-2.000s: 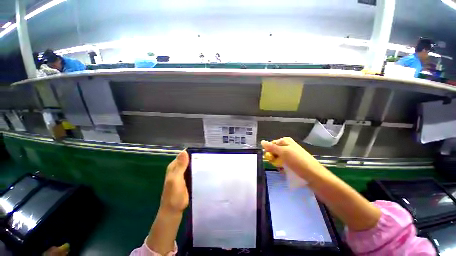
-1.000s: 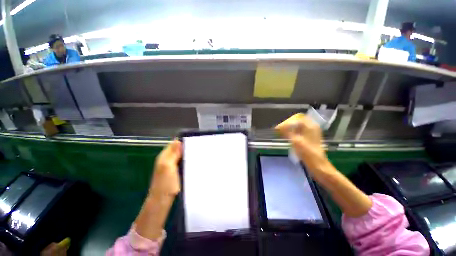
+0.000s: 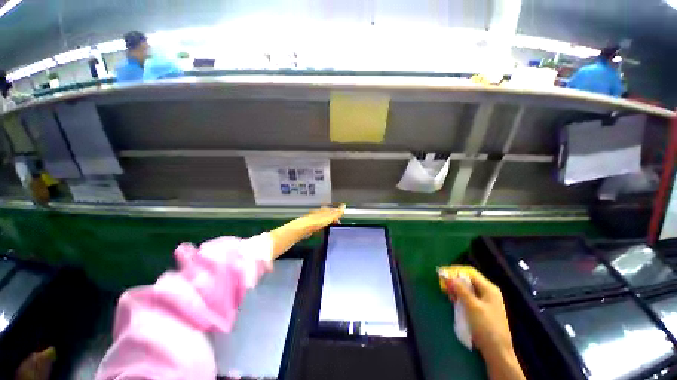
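Note:
Two lit tablets lie side by side with a black tray [image 3: 356, 360] under them. The right tablet [image 3: 360, 282] shows a white page. The left tablet [image 3: 260, 319] is also white and is partly covered by my pink left sleeve. My left hand [image 3: 323, 217] is at the right tablet's top left corner, fingers extended; whether it grips anything is unclear. My right hand [image 3: 482, 308], with yellow finger cots, is right of the tray over the green surface. It holds a crumpled white piece [image 3: 463, 326], perhaps a cloth or small bag.
Black trays with glossy tablets [image 3: 560, 271] stand at right; another dark stack [image 3: 30, 297] is at left. A hand [image 3: 36, 365] shows at bottom left. Behind are a grey partition, an instruction sheet [image 3: 291, 180], a yellow sheet [image 3: 359, 117] and a white bag [image 3: 424, 175]. People in blue are beyond.
My left hand has let go of the left tablet, which was held raised and now lies lower, and has reached across to the right tablet's top. My right hand has come down. The view has shifted right.

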